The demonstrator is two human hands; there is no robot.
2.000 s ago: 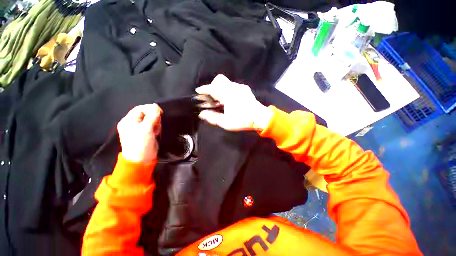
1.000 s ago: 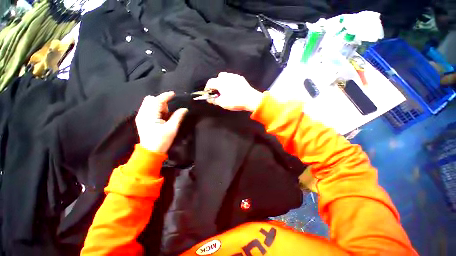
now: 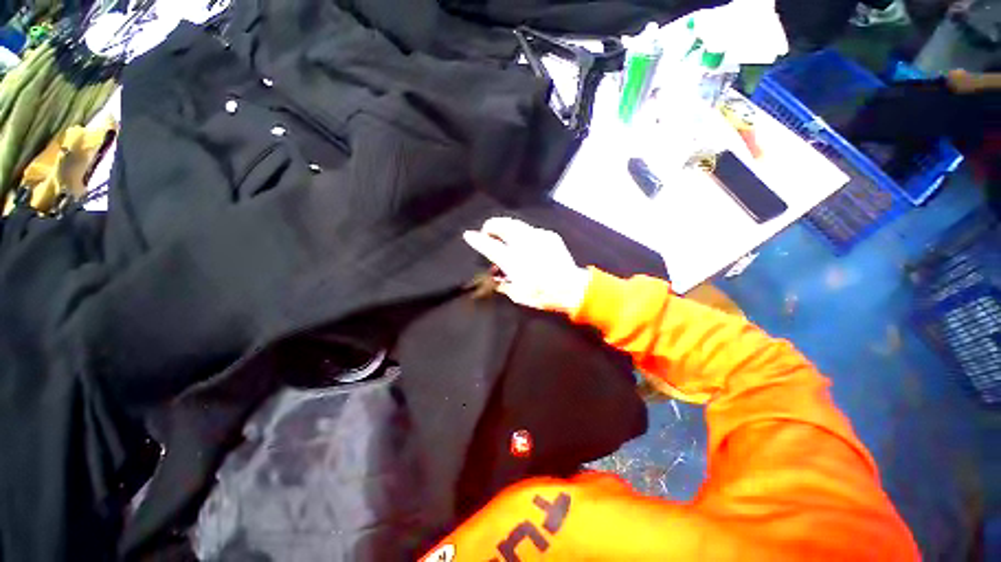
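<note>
A black overcoat lies spread in front of me, with small pale buttons in its upper part. Its shiny wrinkled lining shows at the bottom. A curved shiny edge, perhaps a hanger, shows in a dark fold. My right hand rests at the coat's folded edge. A small brownish metallic tool, likely thread snips, shows below its fingers. A reddish-lit button is on the flap near my body. My left hand is out of the picture.
A white board at the right holds a smartphone, a small dark oval object, bottles and a crumpled plastic bag. Black hangers lie beside it. Blue baskets stand beyond. Olive garments lie at upper left.
My left hand has let go of the coat edge and left the picture. My right hand sits lower in view. More lining is exposed, and the view has shifted.
</note>
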